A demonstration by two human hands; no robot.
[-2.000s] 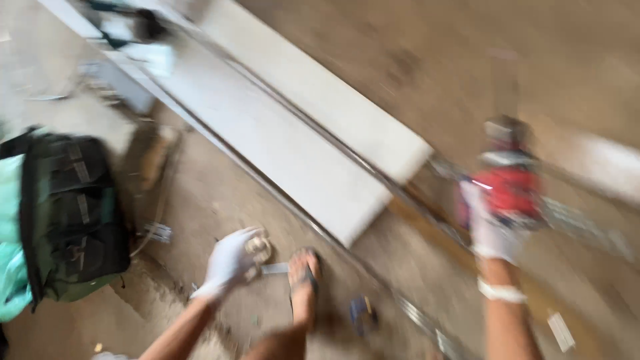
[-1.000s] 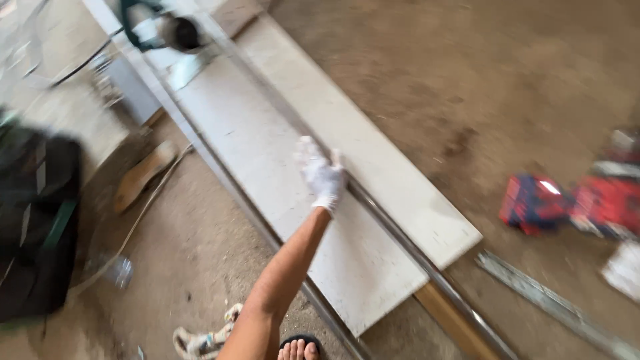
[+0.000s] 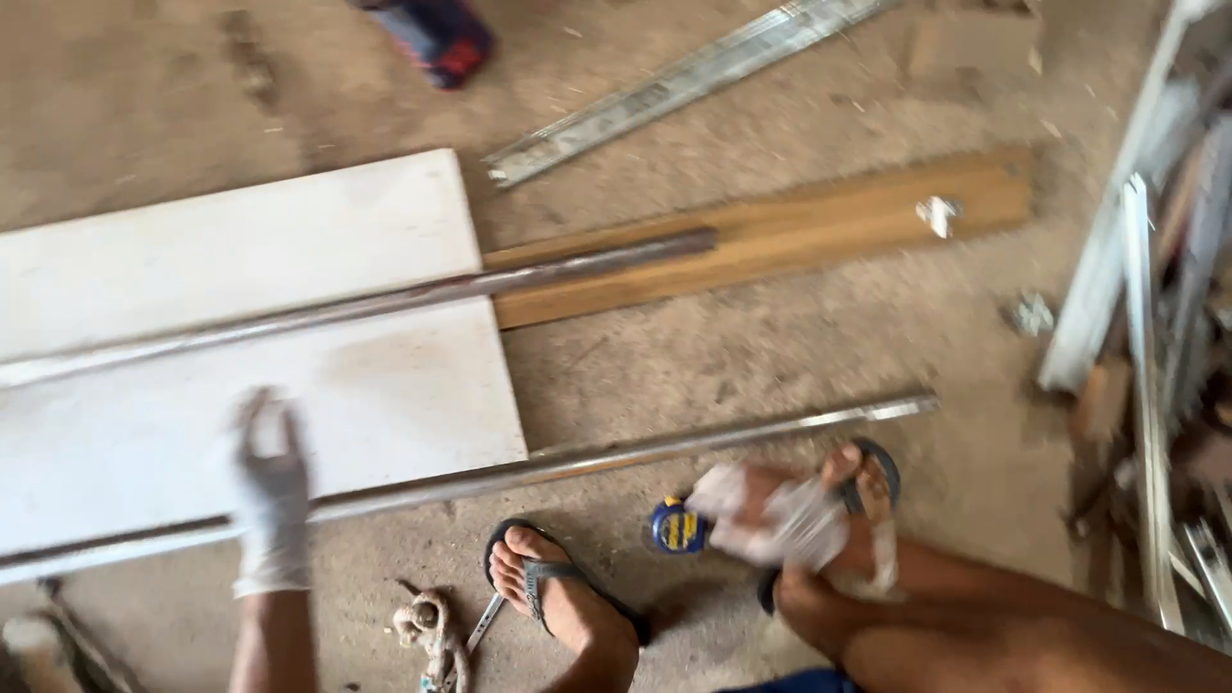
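Observation:
My left hand (image 3: 272,491), in a whitish glove, is over the lower white panel (image 3: 414,385) near its edge, fingers apart, with nothing in it. My right hand (image 3: 770,515), also gloved and blurred, is low beside a blue and yellow tape measure (image 3: 679,526); whether it touches the tape is unclear. One long metal tube (image 3: 385,300) lies across the white panels and over a brown wooden board (image 3: 818,221). A second metal tube (image 3: 616,452) runs along the panel's near edge, under or beside my left hand.
A galvanized metal channel (image 3: 674,87) lies on the floor beyond the board. A blurred red and dark blue tool part (image 3: 448,43) is at the top. Metal profiles (image 3: 1141,385) are piled at right. A knotted rope (image 3: 428,626) lies near my sandalled foot (image 3: 558,577).
The view has swung strongly. My left hand, over the tube on the panels one second ago, is now near the panel's near edge. My right hand, at the red tool two seconds ago, is away from it.

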